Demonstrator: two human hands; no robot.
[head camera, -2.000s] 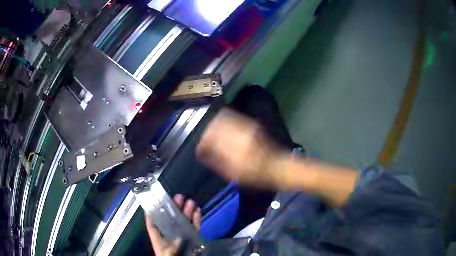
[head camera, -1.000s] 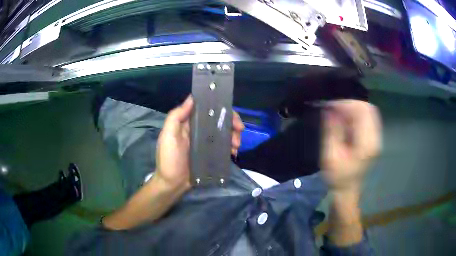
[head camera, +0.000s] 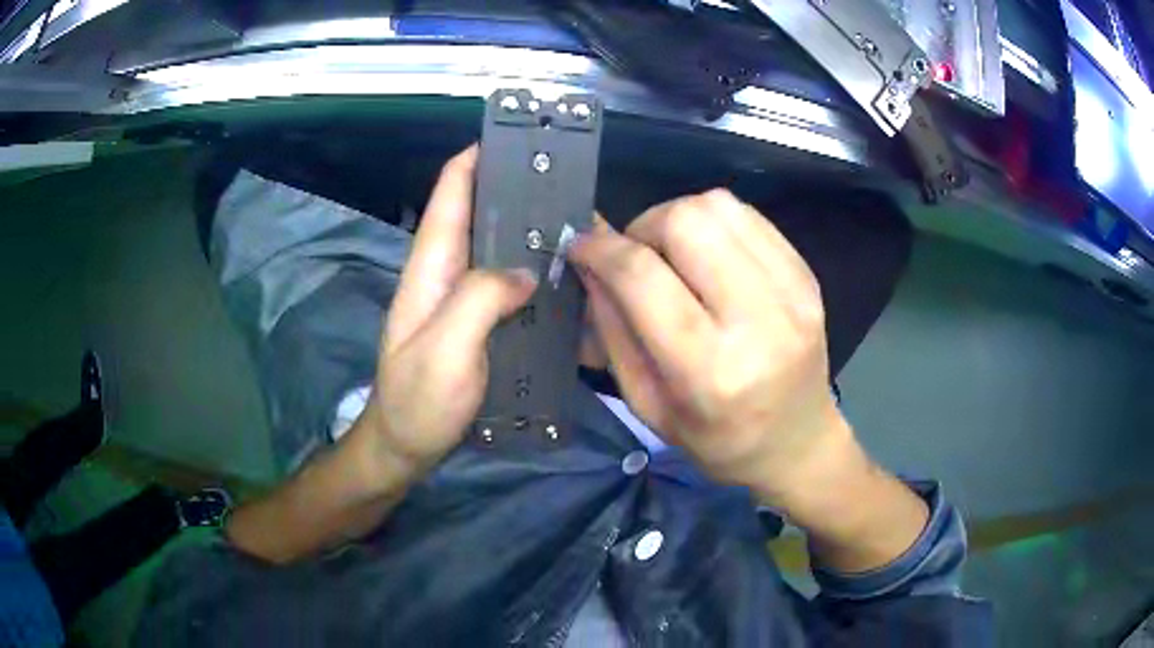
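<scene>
A dark grey mounting plate (head camera: 538, 342) stands lengthwise over my lap, with bright screw heads along its top end, two down its middle and two near its bottom corners. My left hand (head camera: 443, 336) holds it from the left side, with the thumb lying on its face. My right hand (head camera: 715, 329) is at the plate's right edge, with the fingertips pinched together beside a small whitish mark on the face. Whether the fingertips hold something small cannot be told.
Silver conveyor rails (head camera: 342, 76) run along the machine front beyond the plate. Silver plates (head camera: 873, 63) and a dark bracket (head camera: 934, 155) lie at the upper right. Another person's leg and shoe (head camera: 95, 392) show at the lower left.
My view has turned from the machine to my lap. My right hand has moved left from beside the plate onto its right edge. My left thumb now lies on the plate's face.
</scene>
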